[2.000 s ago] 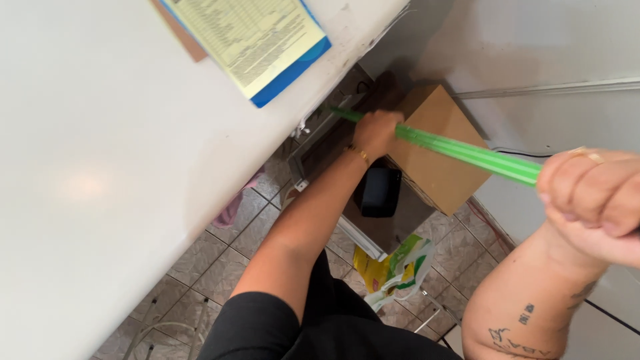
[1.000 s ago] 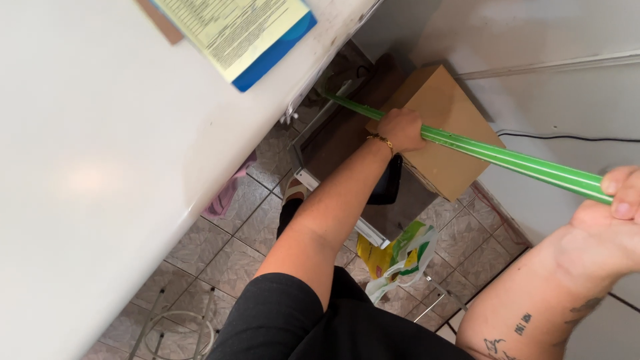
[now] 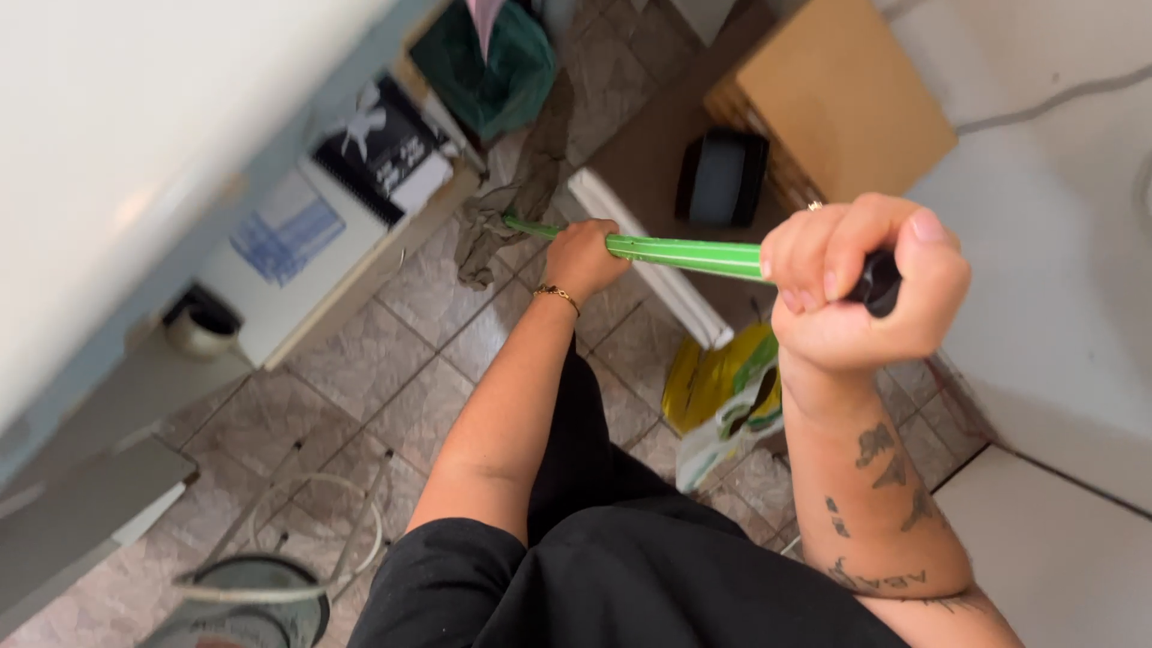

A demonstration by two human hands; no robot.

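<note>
My right hand (image 3: 868, 279) is closed around the black-capped upper end of a green pole (image 3: 693, 256). Lower on the same pole, my left hand (image 3: 585, 256) grips it, with a bracelet at the wrist. The pole slopes down to the left, and its far end meets a crumpled grey-brown cloth (image 3: 499, 225) on the tiled floor. Whatever head the pole has is hidden by the cloth.
A cardboard box (image 3: 846, 99) and a black object (image 3: 722, 177) rest on a brown surface at right. Left are a white counter (image 3: 135, 135), a shelf with a notebook (image 3: 378, 148), and a green-lined bin (image 3: 490, 72). A plastic bag (image 3: 733, 396) and overturned-looking stool (image 3: 315, 531) stand nearby.
The view has shifted strongly, showing more floor and the shelf. The cloth at the pole's far end now shows plainly. Both hands remain on the green pole.
</note>
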